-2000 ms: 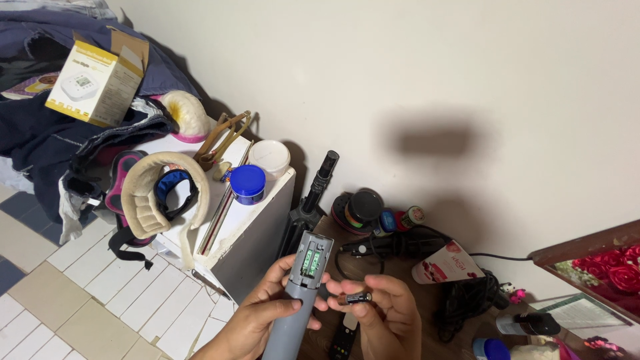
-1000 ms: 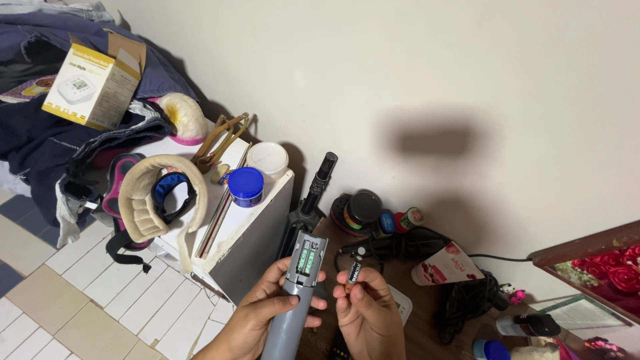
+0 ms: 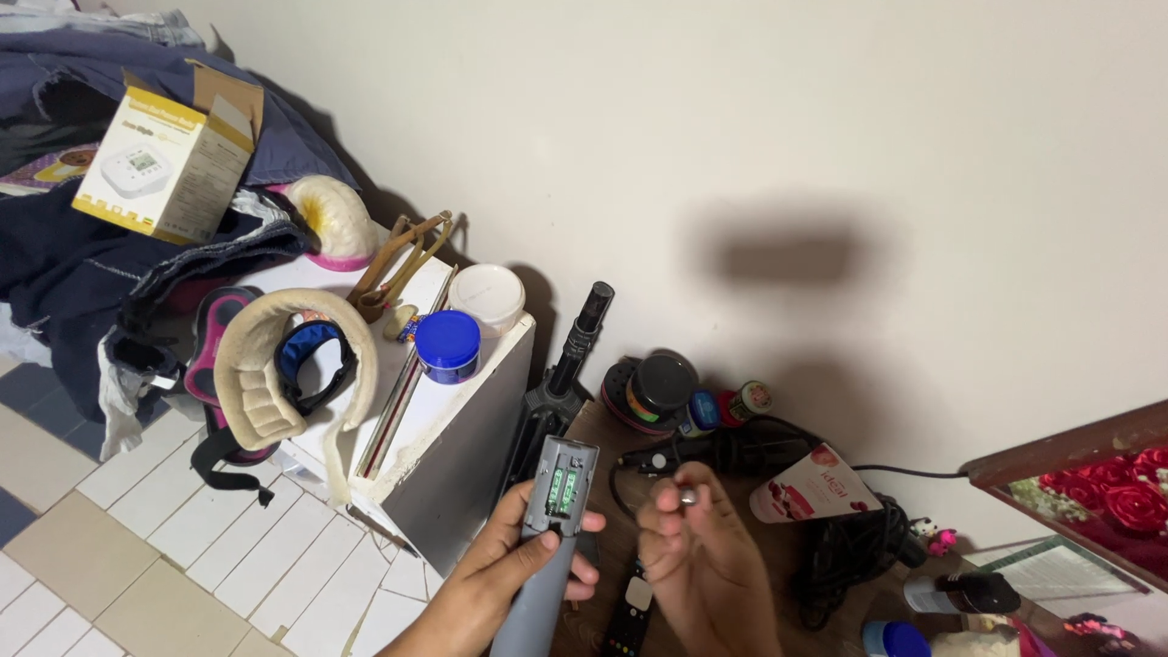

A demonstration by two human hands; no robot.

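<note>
A grey handheld device (image 3: 538,593) with an uncovered battery compartment (image 3: 561,488) is gripped in my left hand (image 3: 511,557), its thumb across the front. Green parts show inside the compartment. To its right, apart from the device, my right hand (image 3: 698,557) pinches a small battery (image 3: 687,497) between thumb and fingers; only a shiny metal end of it shows. A black remote control (image 3: 630,602) lies on the wooden table between and below the hands.
A white cabinet (image 3: 438,465) at left bears a blue-lidded jar (image 3: 447,347), a beige neck brace (image 3: 246,365) and a slingshot (image 3: 397,265). A black tripod (image 3: 570,356) stands beside it. Right of my hands are a white-and-red tube (image 3: 812,488), black cables (image 3: 849,566) and a framed flower picture (image 3: 1095,493).
The battery, seen side-on in my right fingers before, now shows mainly its end. My right hand has turned and risen slightly. My left hand still holds the device in much the same place.
</note>
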